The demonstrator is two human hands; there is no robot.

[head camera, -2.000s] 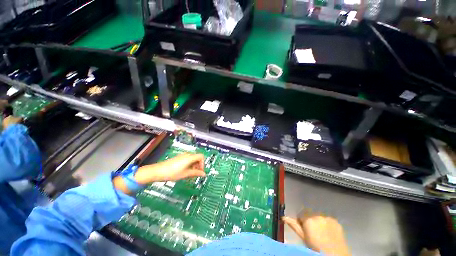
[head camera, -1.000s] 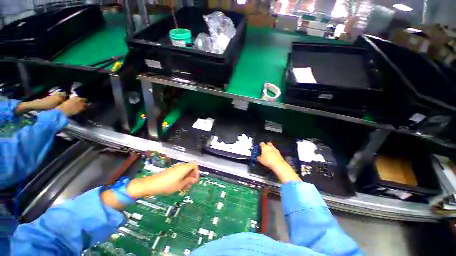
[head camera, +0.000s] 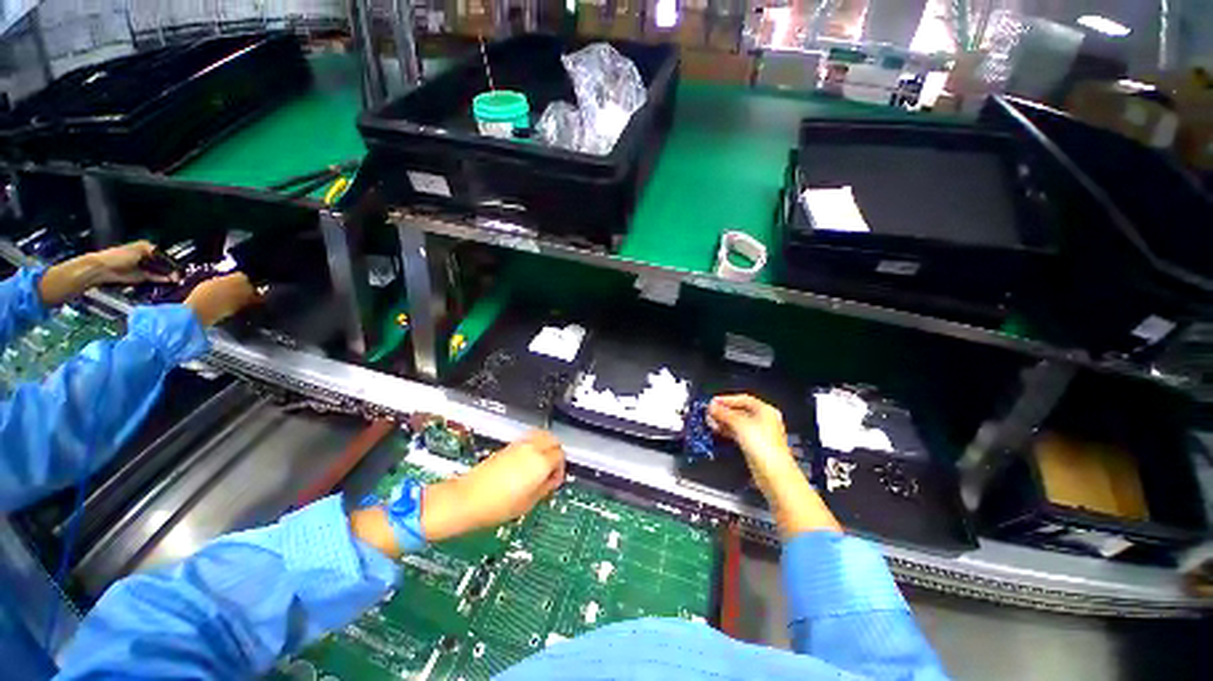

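Observation:
A large green circuit board [head camera: 585, 565] lies in front of me in a dark carrier with reddish-brown side rails [head camera: 730, 579]. My left hand [head camera: 512, 484], with a blue strap on the wrist, is over the board's far edge, fingers curled; whether it holds something cannot be told. My right hand [head camera: 753, 434] is at the pile of small blue components [head camera: 697, 432] on the lower shelf, thumb and fingertips together; anything between them is too small to tell. White connectors [head camera: 636, 402] lie heaped in a black tray just left of the blue pile.
A metal shelf edge [head camera: 851, 543] runs between board and trays. Right of the blue pile are white paper [head camera: 851, 420] and a cardboard-lined box [head camera: 1091, 479]. Black bins [head camera: 519, 173] and a tape roll [head camera: 740, 256] stand on the upper shelf. Another person's hands [head camera: 220, 295] reach into trays at the left.
My right hand has gone from beside the board's right rail to the blue pile, and its fingertips have shifted slightly there. My left hand stays over the board. The view has shifted.

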